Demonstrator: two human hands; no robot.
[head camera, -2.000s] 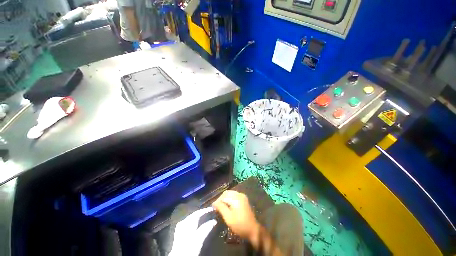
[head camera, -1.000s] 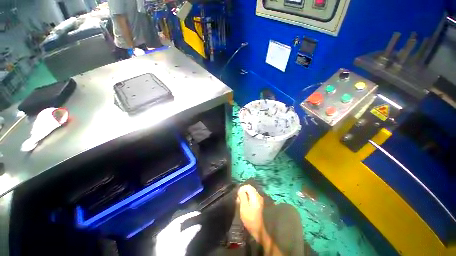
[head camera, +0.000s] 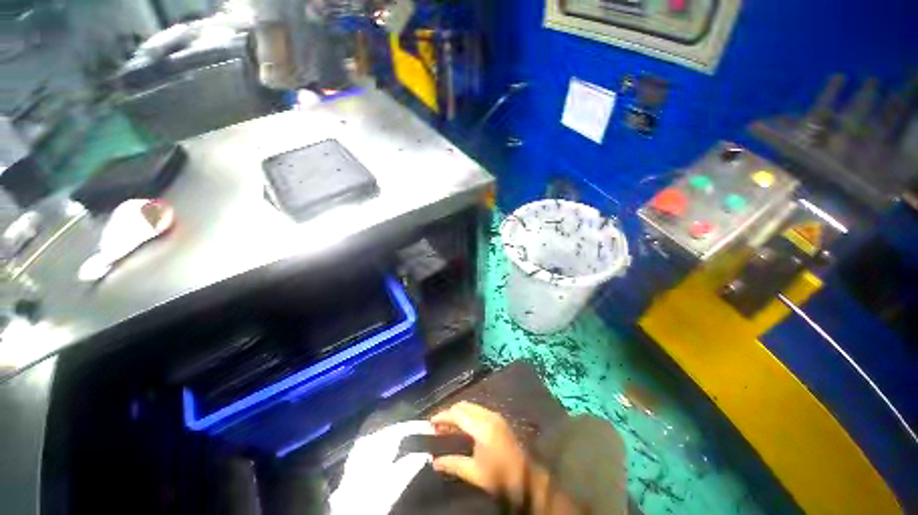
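Observation:
My left hand (head camera: 380, 465), in a white glove, is low in the picture, cut off by the bottom edge. My bare right hand (head camera: 490, 455) is beside it, thumb and fingers bent around a dark edge of what looks like a black rubber part (head camera: 453, 444) over my lap. The fingertips of both hands are close together. Blur and dark clothing hide the part's outline, and whether the glove grips it is unclear. Moulded black parts (head camera: 320, 177) lie flat on the steel bench, apart from my hands.
The steel bench (head camera: 226, 229) also holds a white glove (head camera: 129, 233) and a black stack (head camera: 131, 177). A blue crate (head camera: 332, 380) is below. A scrap bucket (head camera: 557, 264) stands on the green floor beside the press's yellow frame (head camera: 740, 372) and control box (head camera: 717, 199). A person (head camera: 292, 45) stands behind.
The view has swung slightly. My hands were apart one second ago; now my right hand has moved back towards the glove and its thumb and fingers are bent around the dark edge.

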